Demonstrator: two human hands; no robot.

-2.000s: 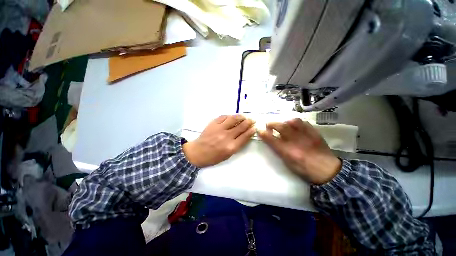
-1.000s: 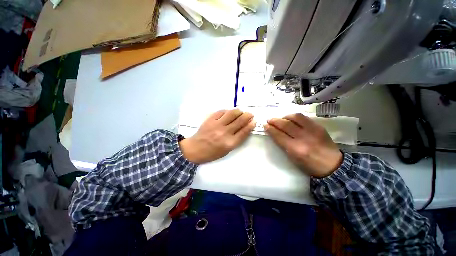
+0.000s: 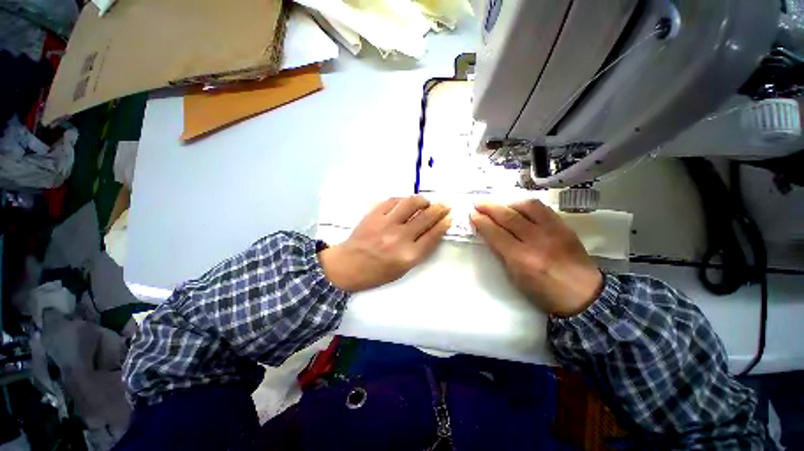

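Observation:
A cream fabric panel (image 3: pixel 441 295) lies on the table and reaches its front edge. A folded cream strip (image 3: pixel 608 232) runs left to right along its upper part, under both hands. My left hand (image 3: pixel 388 242) presses flat on the cloth with its fingertips on the strip. My right hand (image 3: pixel 538 251) presses on the strip just to the right, with a small gap between the fingertips. The cloth in the gap is overexposed. The presser foot and needle area (image 3: pixel 533 167) is just above my right fingers; whether it touches the cloth is unclear.
The grey-white machine head (image 3: pixel 599 79) fills the upper right. Black shears (image 3: pixel 718 229) lie at the right near a black cable. Brown cardboard (image 3: pixel 176 44), an orange-brown card (image 3: pixel 251 104) and cream cut pieces (image 3: pixel 383 26) are at the upper left. Grey cloth lies on the floor at left.
The camera view has shifted slightly. My fingertips have moved a little apart compared with two seconds ago. The fabric lies almost as before, with both hands still on it.

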